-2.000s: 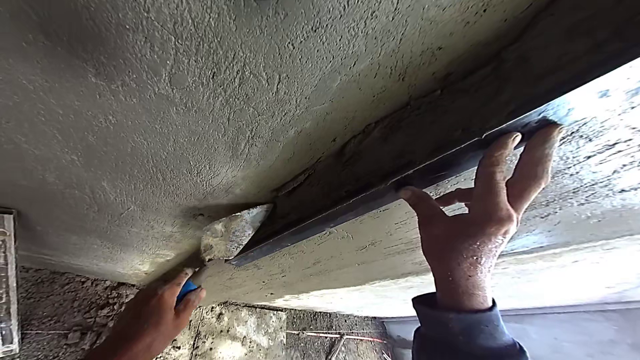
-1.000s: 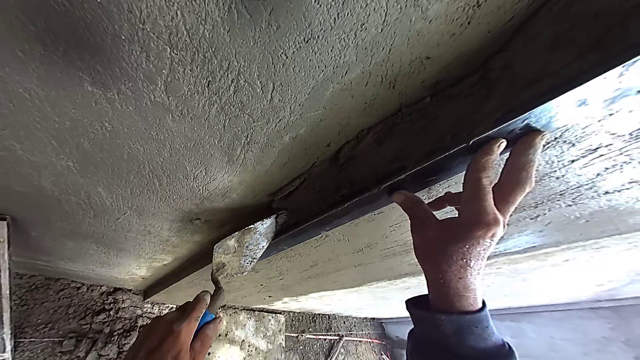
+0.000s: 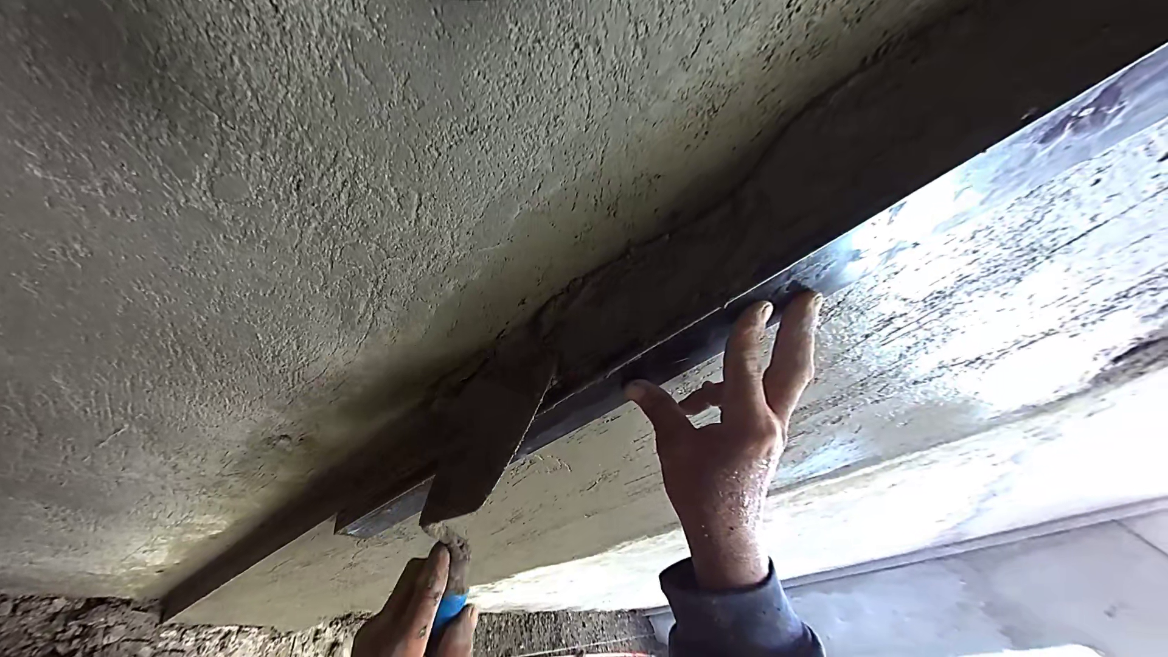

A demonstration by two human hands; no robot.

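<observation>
My right hand (image 3: 730, 447), in a dark blue sleeve, presses a long, straight metal strip (image 3: 584, 406) with its fingertips against the edge of a plastered beam or ledge (image 3: 584, 502). Left of it, my left hand (image 3: 420, 607) is closed around the blue handle (image 3: 450, 610) of a trowel. The trowel's blade (image 3: 488, 438) lies across the strip and the dark, mortar-covered face (image 3: 712, 228) above it. Contact between blade and mortar is hard to judge in the shadow.
A rough grey plastered surface (image 3: 274, 228) spans the upper left. Below right is a pale smooth surface (image 3: 985, 584) with a joint line. Rough masonry or earth (image 3: 73, 625) shows at the lower left.
The trowel in my left hand has moved right along the strip, and its blade now points up over the dark face. My right hand keeps its hold on the strip.
</observation>
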